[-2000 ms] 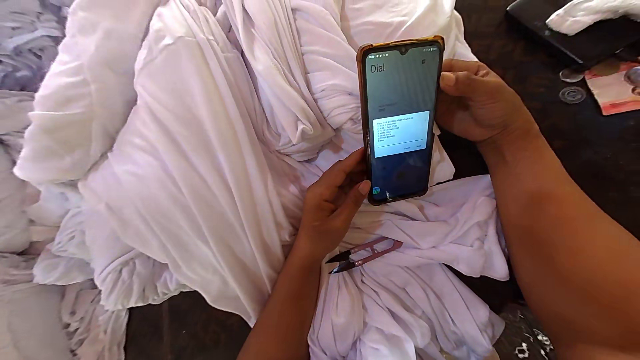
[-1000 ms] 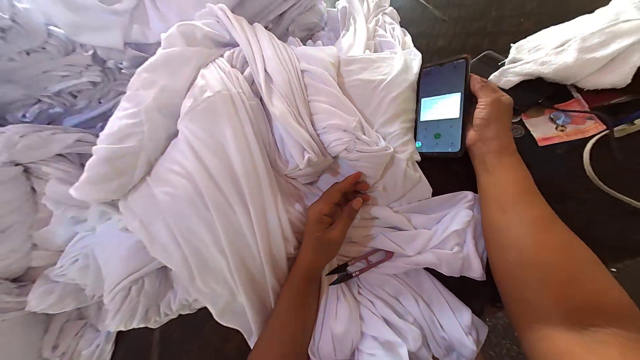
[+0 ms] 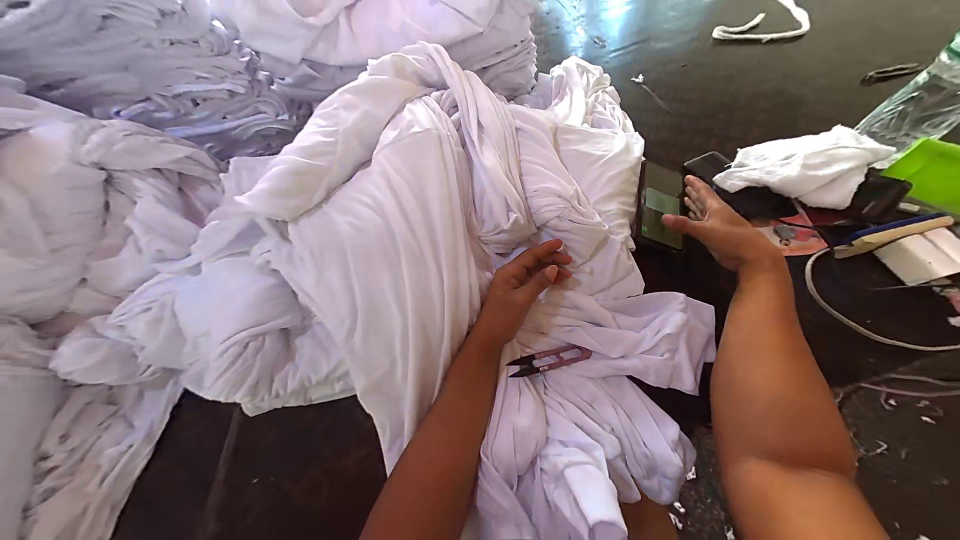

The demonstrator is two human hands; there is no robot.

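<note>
My left hand (image 3: 529, 277), fingers slightly curled with nothing seen between them, rests at the white fabric (image 3: 390, 225) heaped in front of me. Just below it, thread snips (image 3: 551, 361) with dark blades lie on a bunched part of the cloth. To the right of the heap, a smartphone (image 3: 661, 217) with a dim screen lies on the dark surface, partly behind the cloth's edge. My right hand (image 3: 720, 223) is beside the phone, fingers spread, its thumb close to the phone's right edge; whether they touch I cannot tell.
More white fabric (image 3: 52, 217) is piled at the left and back. At the right are a white cloth (image 3: 810, 165), a dark flat object (image 3: 706, 163), a reddish paper (image 3: 802, 238), a white cable (image 3: 840, 319), a green item (image 3: 930, 176) and clear plastic (image 3: 919, 94).
Two seconds ago both hands were at the phone. One second ago my right hand alone held it; now it lies on the surface and that hand is apart from its grip. The view has shifted.
</note>
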